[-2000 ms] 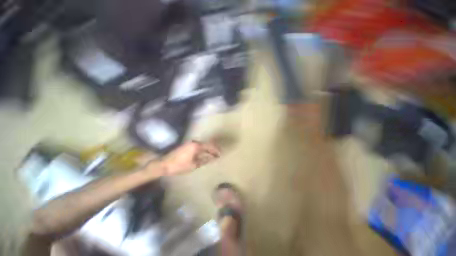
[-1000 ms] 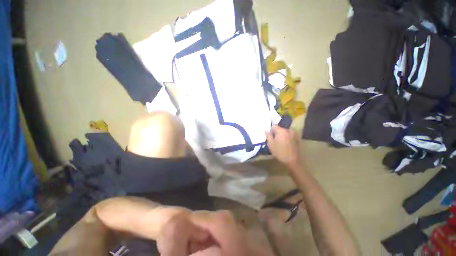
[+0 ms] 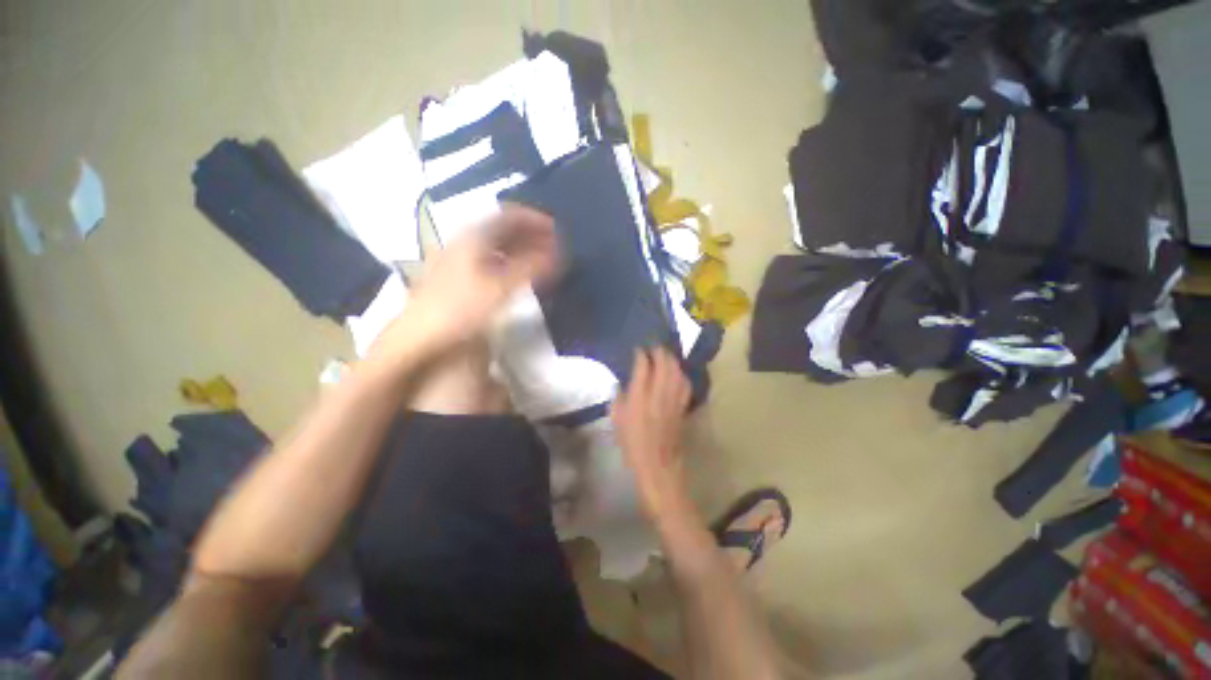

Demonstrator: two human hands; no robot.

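The central bundle of white and dark cut pieces lies on the floor near my knee. A dark navy panel lies on its right part. A curved white piece shows at the panel's lower left. My left hand is blurred, with curled fingers at the panel's left edge; whether it grips anything is unclear. My right hand is at the panel's lower edge, fingers pointing up; its grip is unclear. Loose white pieces and a folded dark stack lie left of the bundle.
Mustard ties lie right of the bundle. Large dark-and-white bundles lie farther right. Red packages are at lower right. A loose dark heap and blue cloth are at left. A sandalled foot is below.
My left hand has risen from the bottom of the view to the bundle. A dark panel now covers its right part, where white showed. My right hand appears farther left.
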